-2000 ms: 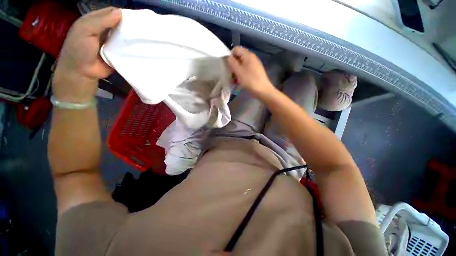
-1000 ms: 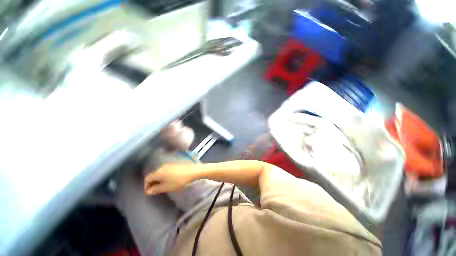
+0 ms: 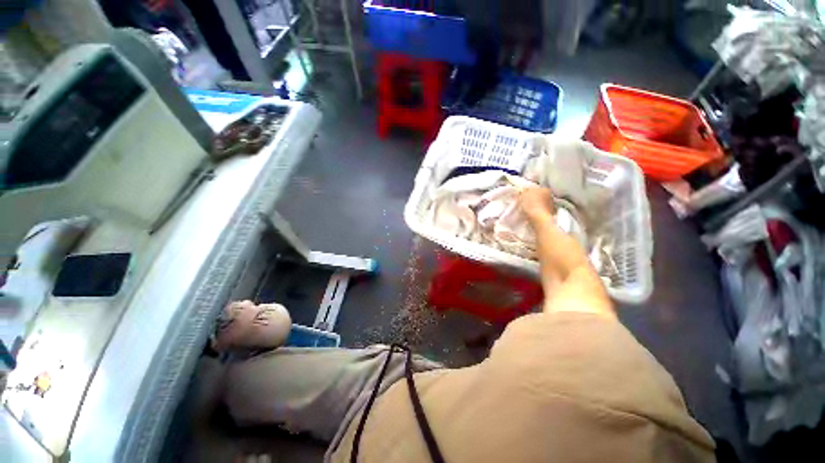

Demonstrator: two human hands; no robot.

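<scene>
My right hand (image 3: 535,204) reaches into the white basket (image 3: 640,226) at the right. Its fingers are at the cream and white cloth pieces (image 3: 488,213) inside; whether they grip one cannot be told. The basket stands on a red stool (image 3: 484,288). My left hand is not in view. The black cord (image 3: 404,398) hangs from my neck over the brown shirt.
The machine table (image 3: 226,226) is at the left, with the machine head (image 3: 109,99) and a smartphone (image 3: 92,274). Behind the basket are a blue basket (image 3: 529,98), an orange basket (image 3: 656,131) and another red stool (image 3: 403,90). Piled cloth (image 3: 778,307) lies far right.
The view has turned right, away from the red basket. The white cloth once held in both hands is out of view. My right hand has moved from my lap to the white basket.
</scene>
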